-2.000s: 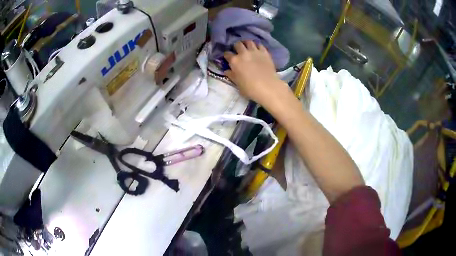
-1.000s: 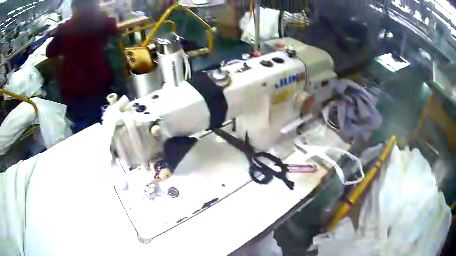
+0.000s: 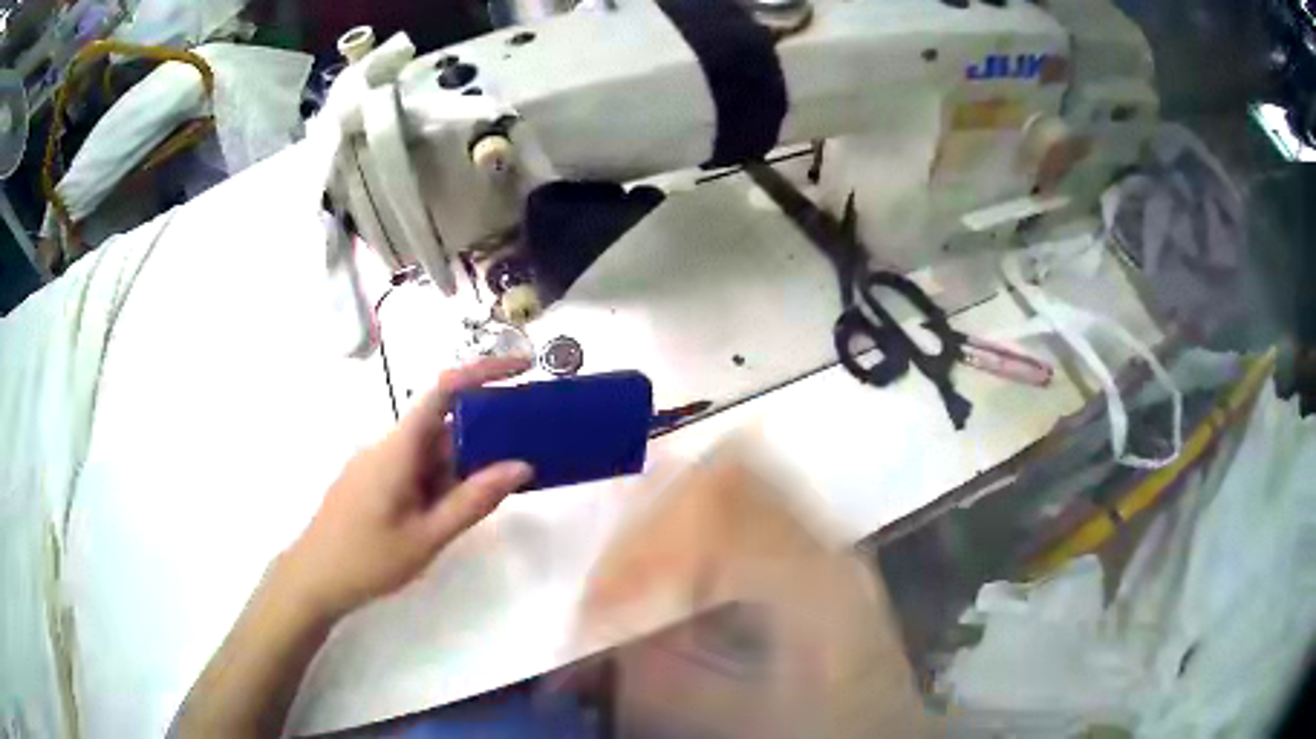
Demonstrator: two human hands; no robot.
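A solid dark blue block-like packet [image 3: 554, 429] is held above the front of the white machine table. My left hand [image 3: 383, 513] grips its left end, with fingers behind and thumb on the near face. My right hand [image 3: 722, 563] is a blurred shape at the lower middle, below and right of the packet; its fingers cannot be made out, nor whether it holds anything. The sewing machine [image 3: 866, 108] stands behind the packet, its needle area lit.
Black-handled shears [image 3: 898, 332] and a pink tool [image 3: 1007, 361] lie on the bed. A white looped strip [image 3: 1104, 361] and grey-mauve cloth [image 3: 1176, 231] are at right. White cloth [image 3: 51, 505] covers the left; more white pieces [image 3: 1227, 578] hang by a yellow frame [image 3: 1097, 531].
The view has swung left from the mauve cloth, where one hand reached, to the needle area. Both hands are now in view, the left holding the blue packet.
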